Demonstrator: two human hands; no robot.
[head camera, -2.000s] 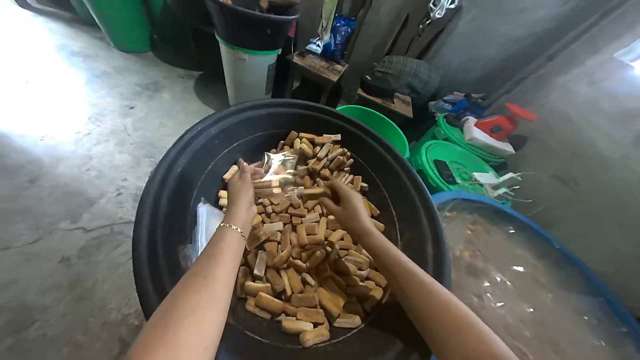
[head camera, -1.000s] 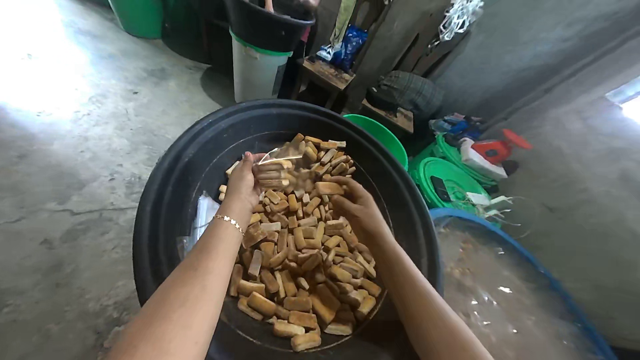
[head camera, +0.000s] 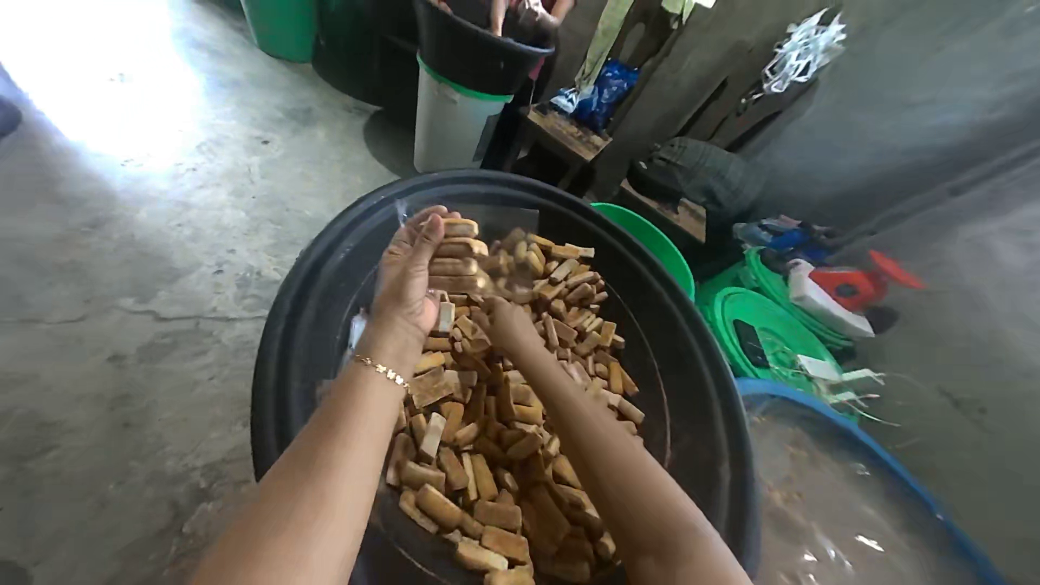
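Note:
My left hand (head camera: 410, 264), with a gold-coloured bracelet at the wrist, holds a clear plastic bag (head camera: 512, 219) with a stack of several toasted bread sticks (head camera: 455, 266) in it. Close to the bag's lower edge is my right hand (head camera: 508, 325), its fingers bent and partly hidden; whether it grips a stick or the bag I cannot tell. Both hands are over a large round black tub (head camera: 305, 325) that holds a heap of loose brown bread sticks (head camera: 500, 516). A piece of clear plastic (head camera: 357, 329) lies at the tub's left inner side.
Behind the tub, a co-worker's hands (head camera: 528, 15) are in a black basin (head camera: 479, 57) on a white bin (head camera: 455, 122). A wooden stool (head camera: 569, 134) stands near it. At the right are a green basin (head camera: 650, 244), green lids (head camera: 764, 333), a red and white object (head camera: 845, 288) and a blue-rimmed tub covered with plastic (head camera: 853, 487).
The sticks in the bag at my left hand now show as a taller stack. My right hand, which held a stick to the right of the bag, has moved in beneath it.

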